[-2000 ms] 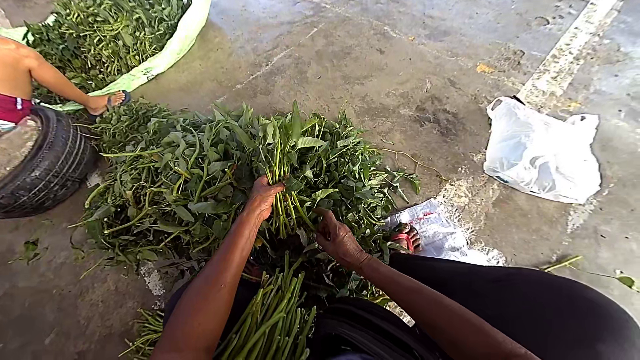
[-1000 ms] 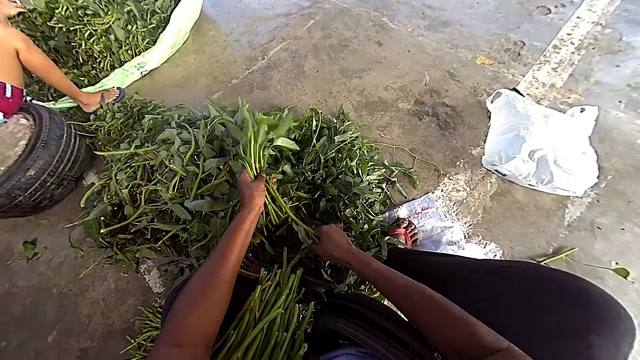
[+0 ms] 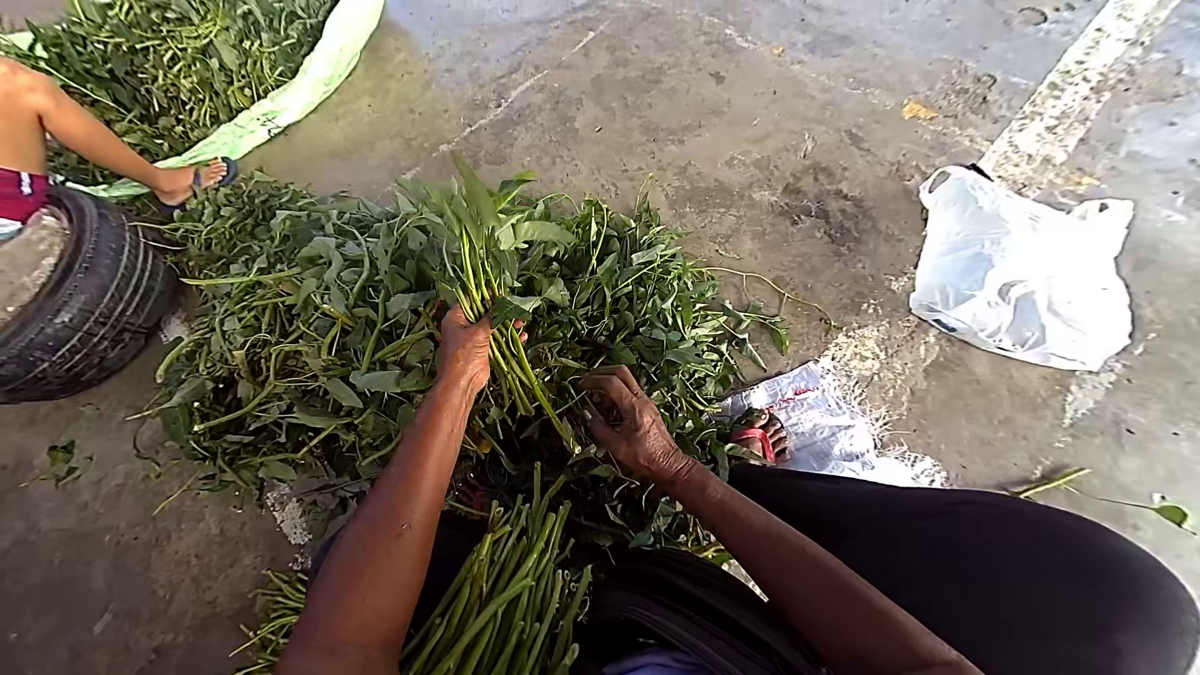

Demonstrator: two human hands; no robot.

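Note:
My left hand (image 3: 467,349) is closed around a bunch of leafy green stems (image 3: 476,267), leaves upward and cut ends slanting down to the right. Just right of those stem ends is my right hand (image 3: 633,424), its fingers curled over the foliage; whether it pinches anything is unclear. Beneath both hands spreads a wide heap of leafy greens (image 3: 309,309), which look like water spinach. Nearer my body, between my forearms, lies a thick bundle of green stems (image 3: 511,591), with more stems (image 3: 277,609) at its left.
A tyre (image 3: 103,291) stands at the left by another person's leg (image 3: 98,136). Behind them, more greens (image 3: 197,66) lie on a light green sheet (image 3: 281,98). At right are a white plastic bag (image 3: 1027,272) and a white woven sack (image 3: 825,431) beside my sandalled foot (image 3: 764,436).
My right hand has moved a little away from the stems held in my left hand, which stays closed on the bunch.

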